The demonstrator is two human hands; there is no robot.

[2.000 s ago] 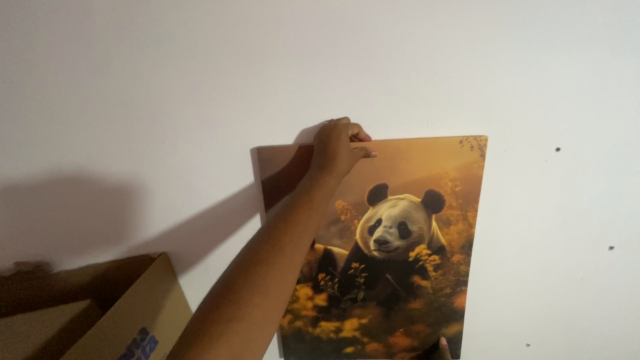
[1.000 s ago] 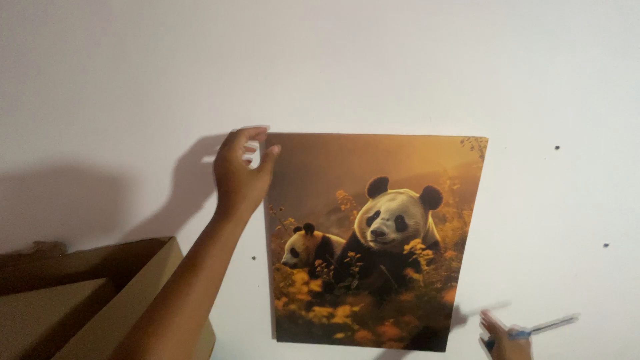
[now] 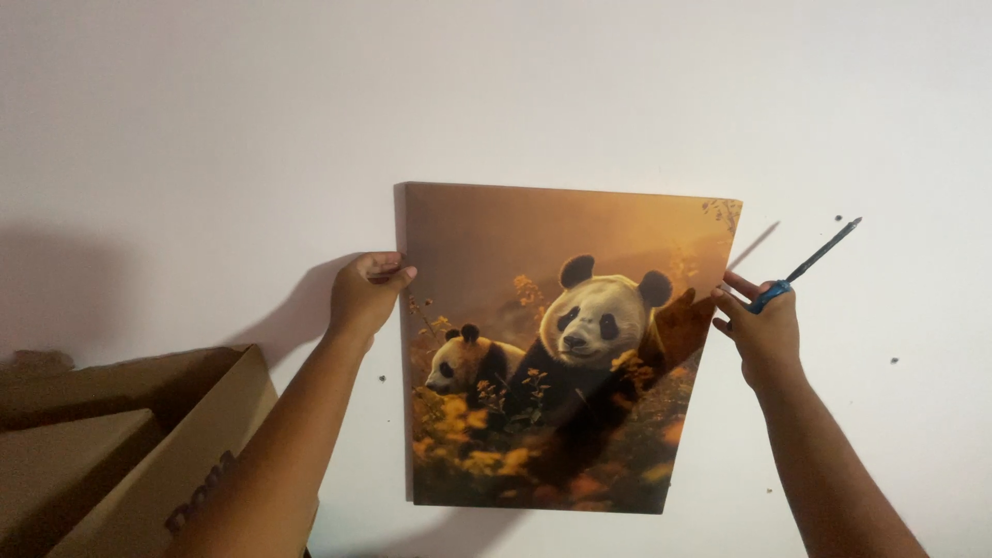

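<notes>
A picture panel of two pandas among orange flowers (image 3: 604, 341) lies flat against the white wall. My left hand (image 3: 368, 298) grips its left edge, thumb at the front. At the right edge, the fingertips of my right hand (image 3: 759, 325) touch the panel. That same hand holds a screwdriver with a blue handle (image 3: 771, 296), its dark shaft pointing up and to the right. Shadows of hand and tool fall on the panel and the wall.
An open cardboard box (image 3: 232, 411) with printing on its side stands at the lower left, with another cardboard piece (image 3: 77, 457) inside. Small dark holes or marks dot the wall (image 3: 891, 434) on both sides of the panel.
My left hand has gone from the panel's top edge, past its top left corner, down to its left edge. My right hand has risen from the lower right to the right edge with the screwdriver.
</notes>
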